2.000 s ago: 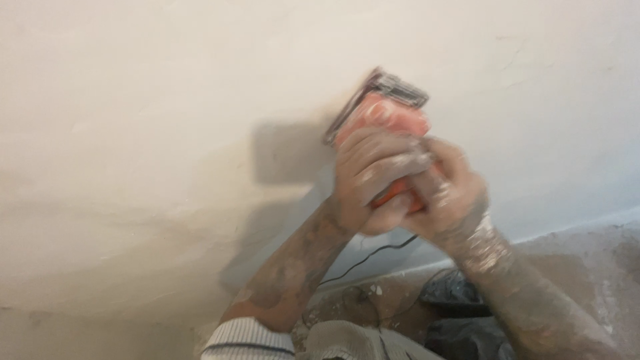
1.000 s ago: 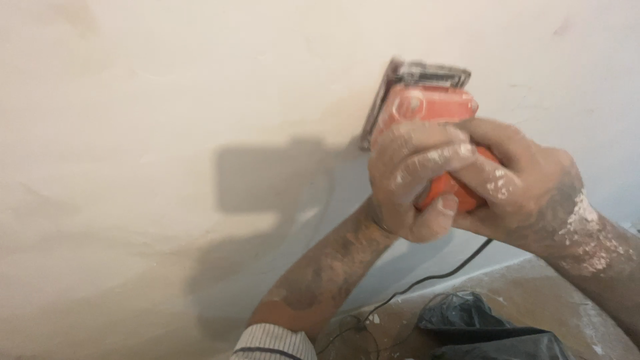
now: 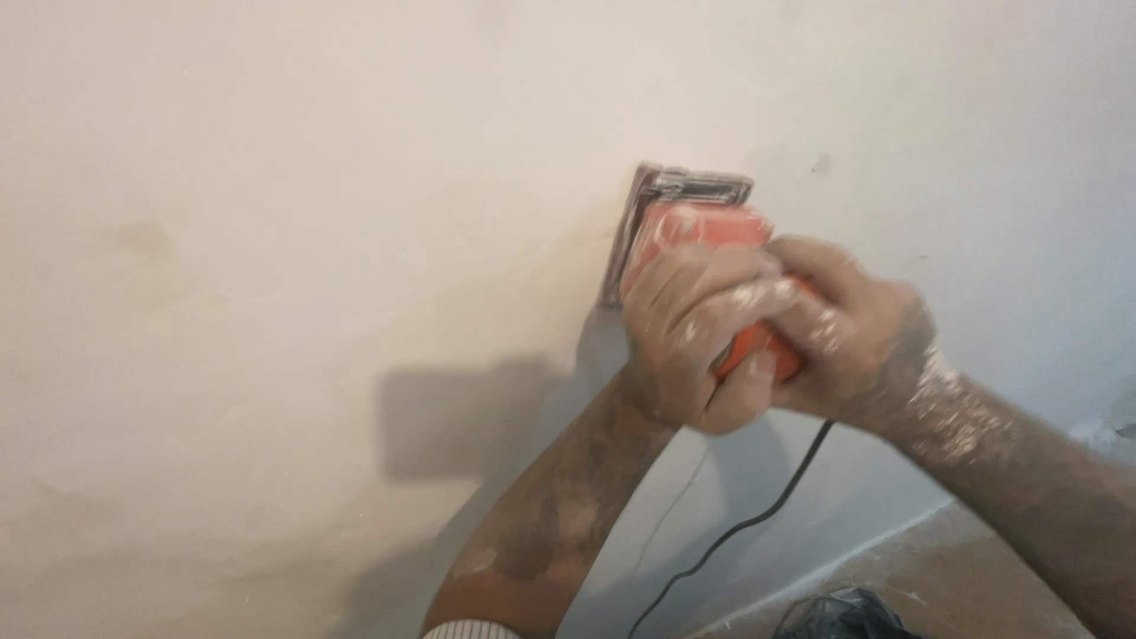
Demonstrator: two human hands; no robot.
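Observation:
An orange-red electric sheet sander [image 3: 710,226], dusty with white powder, has its flat sanding pad against a pale plastered wall [image 3: 311,177], right of the view's middle. My left hand [image 3: 701,333] wraps round the front of its body, just behind the pad. Behind and to the right, my right hand [image 3: 852,328] grips the rear of the sander; its wrist is caked with white dust. The two hands touch and hide most of the tool's handle. A black power cord [image 3: 745,524] hangs from the sander toward the floor.
The dusty brown floor [image 3: 941,568] meets the wall's foot at the lower right. A crumpled black plastic sheet or bag [image 3: 848,614] lies there at the bottom edge. Shadows of the arms and of a boxy shape fall on the wall to the left.
The hands and sander have moved along the wall, and less of the floor shows than before. Both hands have kept hold of the sander throughout.

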